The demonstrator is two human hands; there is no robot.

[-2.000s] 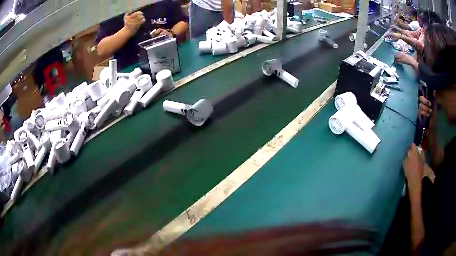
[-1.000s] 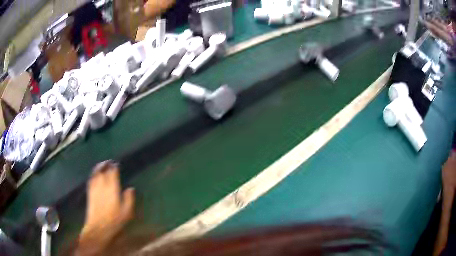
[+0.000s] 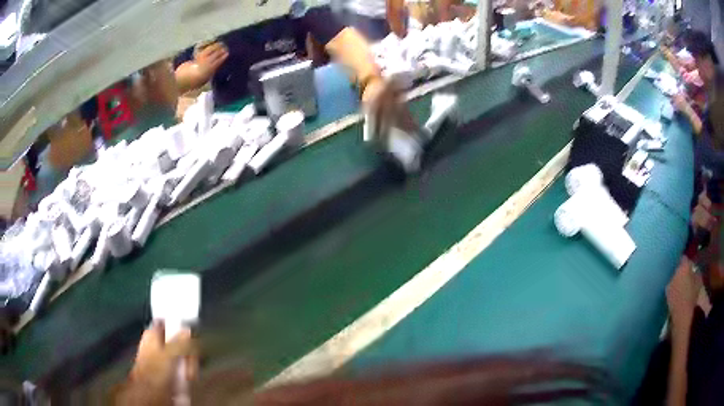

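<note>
My left hand is at the lower left over the belt, blurred. It is closed round the handle of a white handheld fan, whose head points up, away from me. My right hand is not in view. The dark green conveyor belt runs beneath. Further up the belt, another worker's hand is over a blurred white fan; whether it grips it is unclear. A second fan is close beside it.
A heap of white fans lies along the far rail. A metal-fronted box stands behind it. On the right bench are overlapping fans and a black box. A blurred reddish-brown shape crosses the bottom edge. Workers sit at right.
My left hand, empty over the belt a second ago, now holds a fan. The other worker's arm has reached across the belt to the fans there. The camera view has shifted.
</note>
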